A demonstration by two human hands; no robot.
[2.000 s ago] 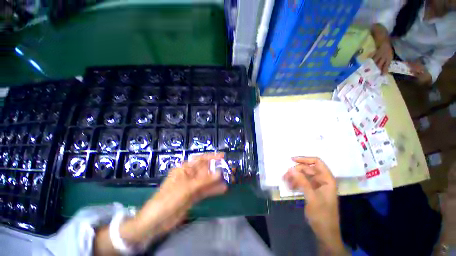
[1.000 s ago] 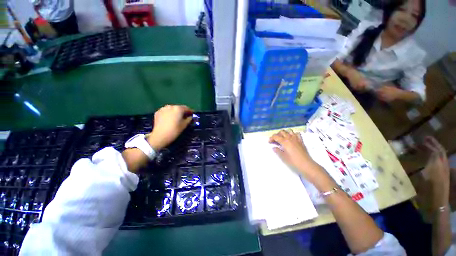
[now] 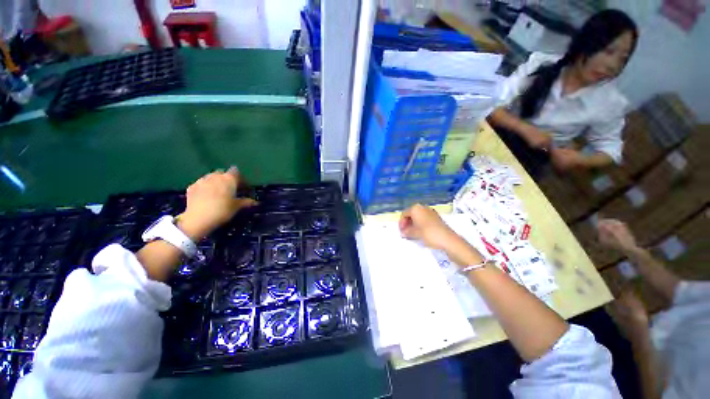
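Observation:
The black tray of square pockets with ring shapes point(image 3: 282, 282) lies straight ahead on the green bench. My left hand point(image 3: 216, 201) is over its back rows, thumb and forefinger apart; no part shows in it. The pockets under the hand and forearm are hidden. The white sticker sheets point(image 3: 424, 305), with a few dark dots, lie right of the tray. My right hand point(image 3: 421, 224) is at their back edge with its fingers curled and fingertips low over the paper. Whether it holds a tiny piece cannot be seen.
A second black tray point(image 3: 39, 273) is at far left, another point(image 3: 117, 78) at the back. A blue file basket point(image 3: 409, 148) stands behind the sheets beside a grey post point(image 3: 338, 93). Red-white cards point(image 3: 506, 226) lie on the yellow table point(image 3: 572, 288). One person sits beyond; another's arms show at right.
The view has shifted a little. My left hand has moved left along the tray's back rows, and the shiny piece at its fingertips no longer shows. My right hand's fingers have curled in.

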